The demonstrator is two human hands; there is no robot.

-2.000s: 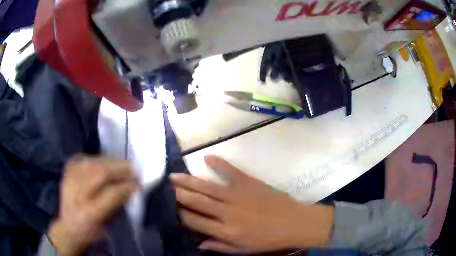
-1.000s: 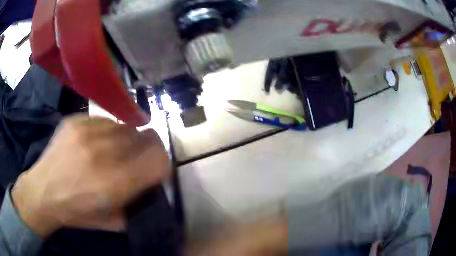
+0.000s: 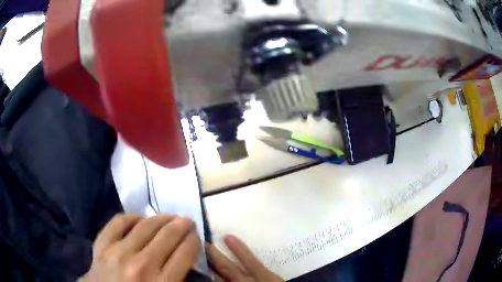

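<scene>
The pale grey-white lining (image 3: 173, 190) lies under the machine's red end (image 3: 137, 93) and runs toward me, with a dark edge along its right side. My left hand (image 3: 148, 250) is closed on the near end of the lining, fingers curled. My right hand (image 3: 242, 261) lies low beside it, cut off by the bottom edge; its fingertips are at the dark edge of the cloth, and whether it grips is unclear. The dark garment panel (image 3: 49, 143) is draped at the left. The presser foot area is glaring and mostly hidden.
Snips (image 3: 303, 146) with green and blue handles lie under the machine arm beside a black bundle (image 3: 363, 126). A tension dial (image 3: 289, 96) sticks out above. A yellow packet (image 3: 481, 113) is at the right, and a pinkish board (image 3: 440, 226) with a dark strip is below it.
The view has moved closer to the machine head. My left hand has come down from near the red end, uncovering the lining. My right hand, blurred before, is now beside it at the bottom.
</scene>
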